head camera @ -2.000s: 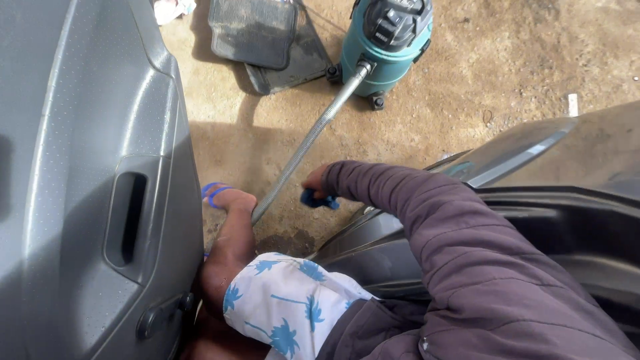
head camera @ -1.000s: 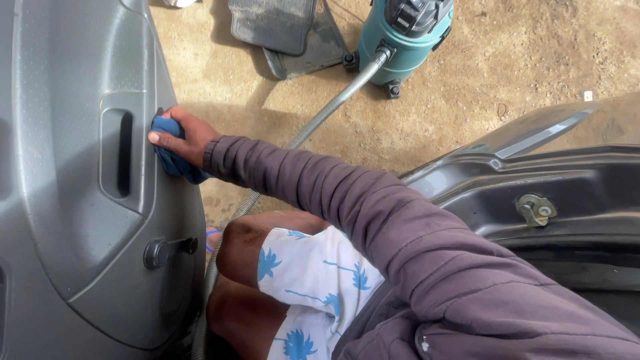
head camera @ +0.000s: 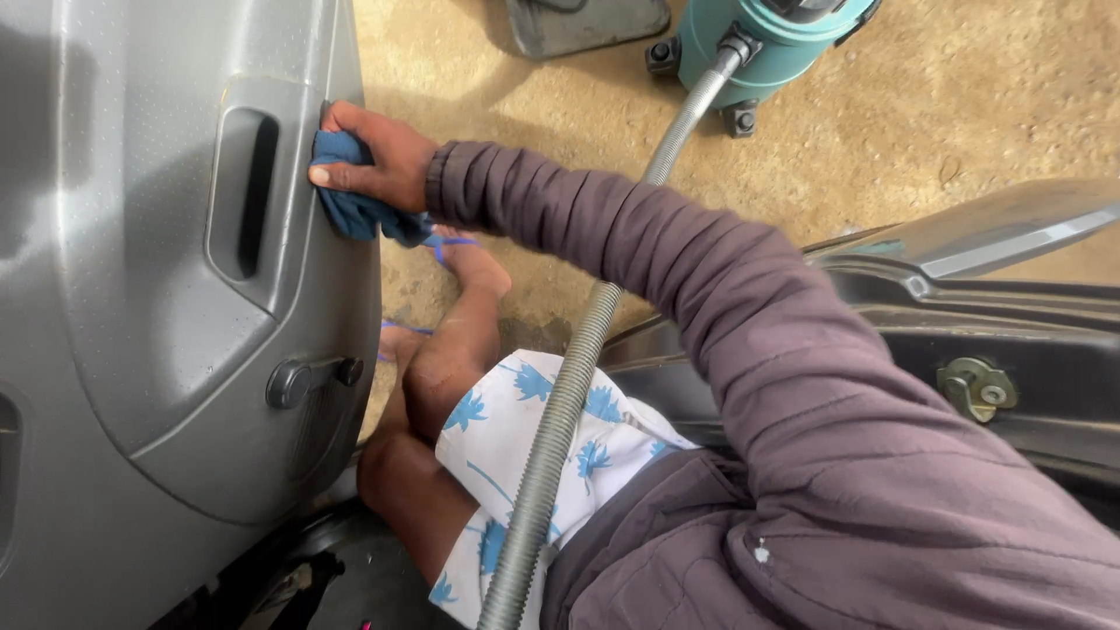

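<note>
My right hand, in a purple-brown quilted sleeve, pinches a blue cloth against the edge of a grey plastic car door panel. The thumb lies over the cloth; the other fingers are partly hidden behind it and the edge. To the left of the hand is the panel's recessed pull handle, and below it a window crank. A ribbed vacuum hose runs beneath my forearm and over my white shorts with blue palm trees. My left hand is out of view.
The hose joins a teal drum vacuum cleaner on wheels, standing on sandy ground. A dark rubber mat lies beside it. On the right are dark painted car bodywork and a metal latch. My legs stand beside the door.
My right hand has moved left with the blue cloth, from over the ground to the door's edge. The hose, earlier behind my legs, now crosses in front of my shorts.
</note>
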